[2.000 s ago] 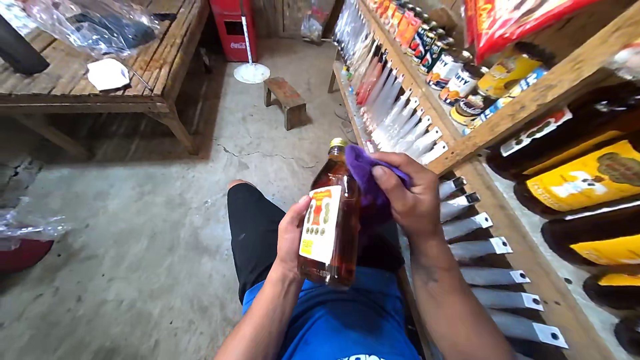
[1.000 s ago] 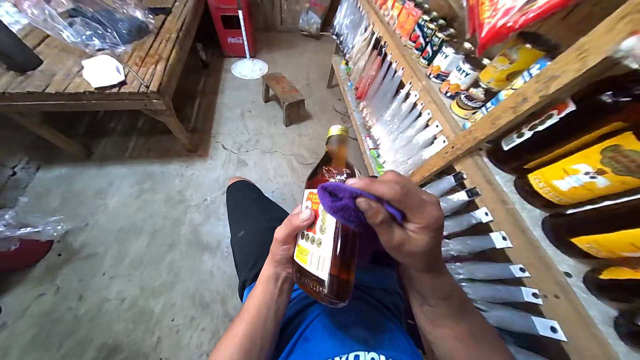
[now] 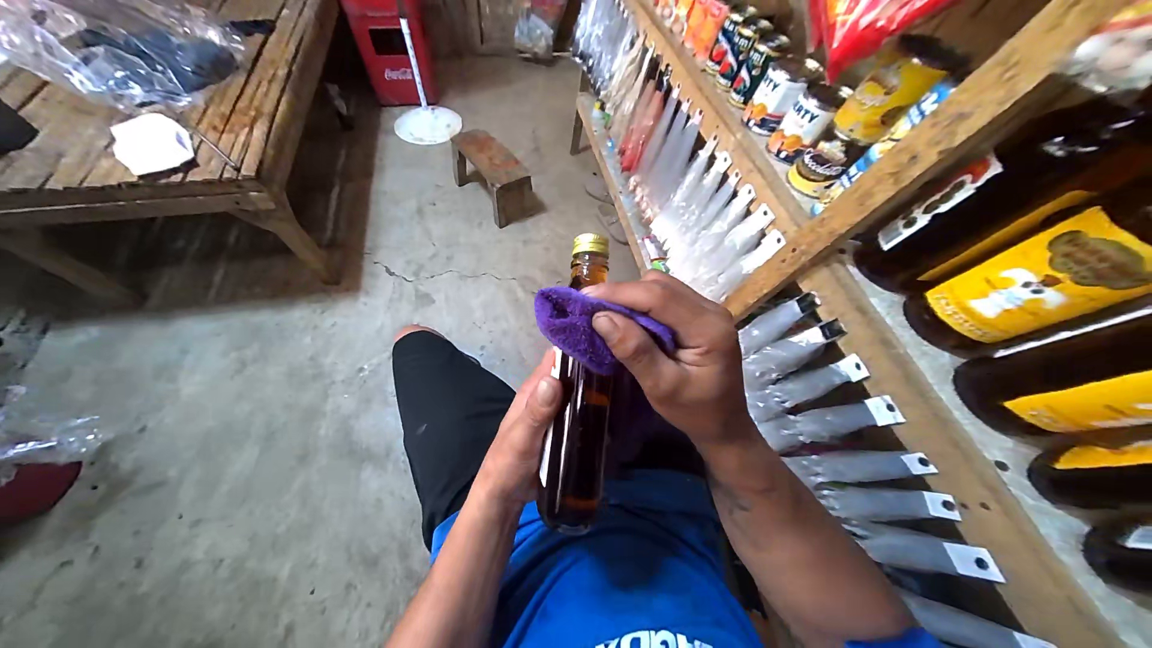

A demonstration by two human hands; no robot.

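A glass bottle of dark amber liquid (image 3: 576, 450) with a yellow cap stands nearly upright in front of my body, its narrow side toward me. My left hand (image 3: 524, 432) is closed around the bottle's left side, over the edge of its label. In my right hand (image 3: 675, 346) is a purple cloth (image 3: 576, 328), pinched between thumb and fingers and pressed against the bottle's shoulder and upper body. Part of the cloth hangs behind the bottle, and my right fingertips are partly hidden by it.
On my right, wooden shelving (image 3: 900, 171) holds cans (image 3: 801, 117), large bottles with yellow labels (image 3: 1044, 279) and hanging plastic packets (image 3: 855, 423). A small wooden stool (image 3: 493, 171) and a white round stand base (image 3: 428, 125) are ahead. A slatted wooden table (image 3: 207, 193) is at the left.
The bottle has been turned, so its label, which faced me before, now shows only as a thin edge. The purple cloth has moved from beside the neck onto the bottle's shoulder.
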